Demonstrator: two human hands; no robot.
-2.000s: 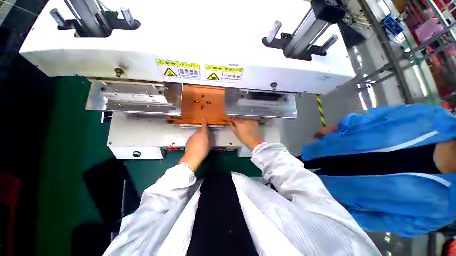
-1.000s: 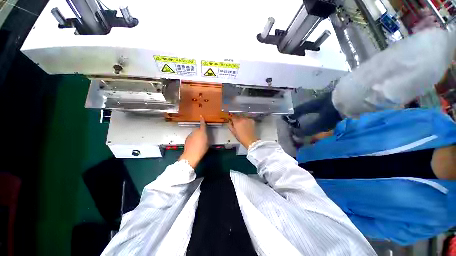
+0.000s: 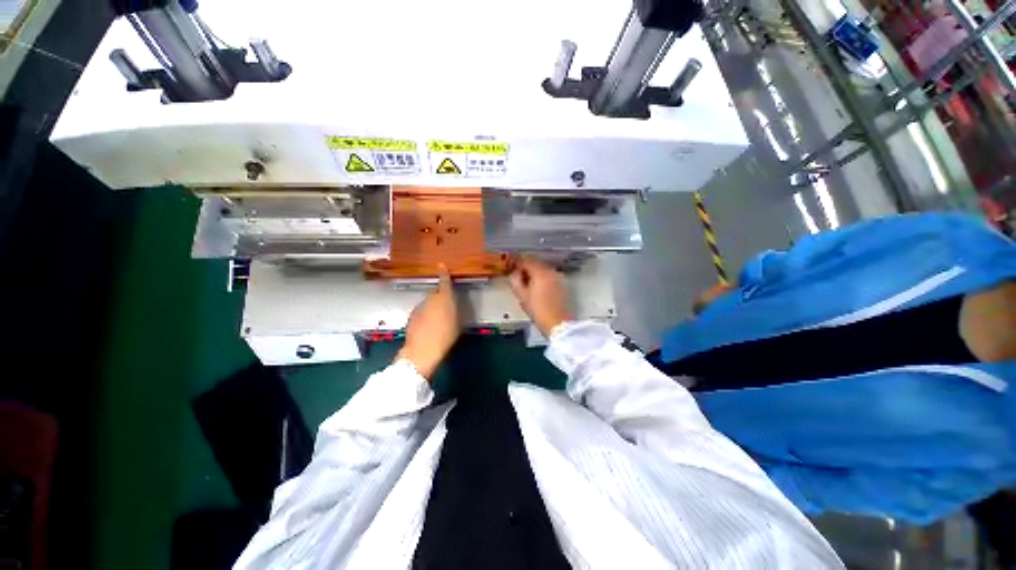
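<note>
An orange sliding fixture (image 3: pixel 438 232) with small holes lies between the two clear guards under the white pneumatic press (image 3: pixel 446 89). No black panel shows on it. My left hand (image 3: pixel 433 323) rests at its front edge, with a fingertip on the orange surface. My right hand (image 3: pixel 539 292) is at the fixture's front right corner, fingers bent and close together. Whether the right fingers pinch something small or the fixture's edge cannot be told.
Clear guards stand on the left (image 3: pixel 292 223) and right (image 3: pixel 566 223). The white base (image 3: pixel 318 303) has a round button (image 3: pixel 305 352) at the left. A person in blue (image 3: pixel 847 367) is close on the right. Black panels (image 3: pixel 251 429) lie at the lower left.
The view has shifted slightly against the press. Another person in pale clothing, seen at the right a second ago, is out of view. Both hands stay at the fixture's front edge.
</note>
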